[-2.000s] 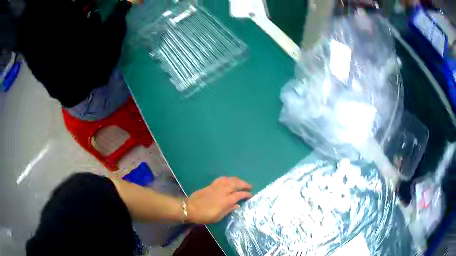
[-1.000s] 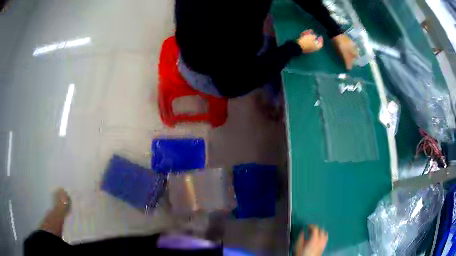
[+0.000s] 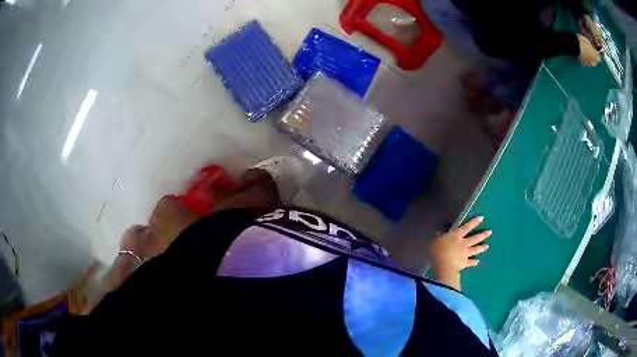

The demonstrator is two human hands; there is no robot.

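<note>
My right hand (image 3: 461, 247) rests on the near edge of the green table (image 3: 499, 244), fingers spread, holding nothing. My left hand (image 3: 143, 240), with a bracelet at its wrist, is low at the left beside a red plastic thing (image 3: 209, 190), perhaps a stool, partly hidden by a dark brown shape. The left fingers are blurred, so I cannot tell whether they grip it. My dark-clothed torso fills the bottom of the view.
Blue ribbed trays (image 3: 255, 70) and a clear tray stack (image 3: 332, 122) lie on the pale floor. A red stool (image 3: 422, 38) stands at the top. A seated person's hand (image 3: 589, 52) is at the table. A clear ribbed tray (image 3: 567, 174) and crinkled plastic sheeting (image 3: 548, 328) lie on the table.
The view has swung from the table down to the left, over the floor. My left hand has left the table and moved to the red thing. My right hand now shows at the table edge.
</note>
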